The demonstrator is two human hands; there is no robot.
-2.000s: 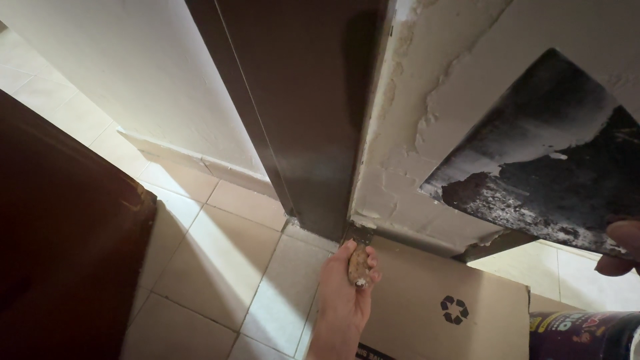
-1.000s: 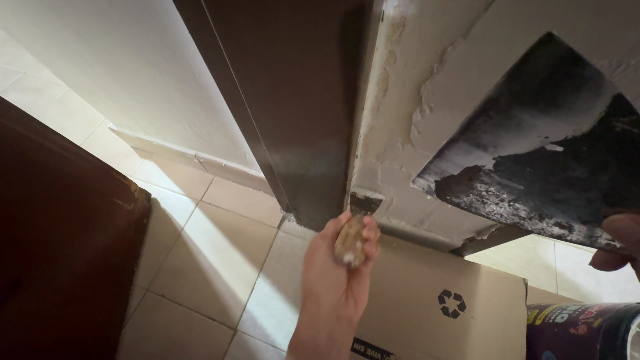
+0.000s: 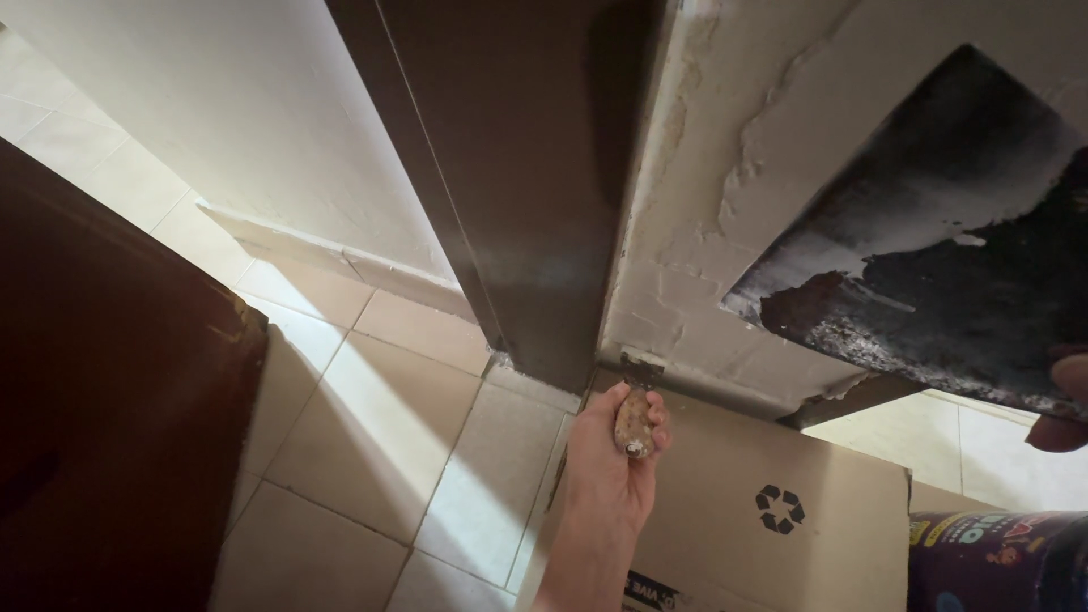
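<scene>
My left hand (image 3: pixel 616 459) is closed around the worn wooden handle of a putty knife (image 3: pixel 635 425). Its dark blade lies at the bottom of the wall, just right of the dark door frame (image 3: pixel 527 212). Cracked, uneven plaster (image 3: pixel 680 297) covers the wall there. At the right edge my right hand (image 3: pixel 1067 408) grips a dark flat sheet (image 3: pixel 960 246) smeared with white compound; only some fingertips show, and the rest of that hand is out of view.
A cardboard box (image 3: pixel 739 484) with a recycling mark lies below the wall. Beside it is a dark printed container (image 3: pixel 994 552). A dark red-brown wooden panel (image 3: pixel 119 382) stands at left over the tiled floor (image 3: pixel 374 425).
The putty knife's handle and my left hand have tilted and shifted slightly between frames, staying at the wall's base. The dark sheet stays in my right hand.
</scene>
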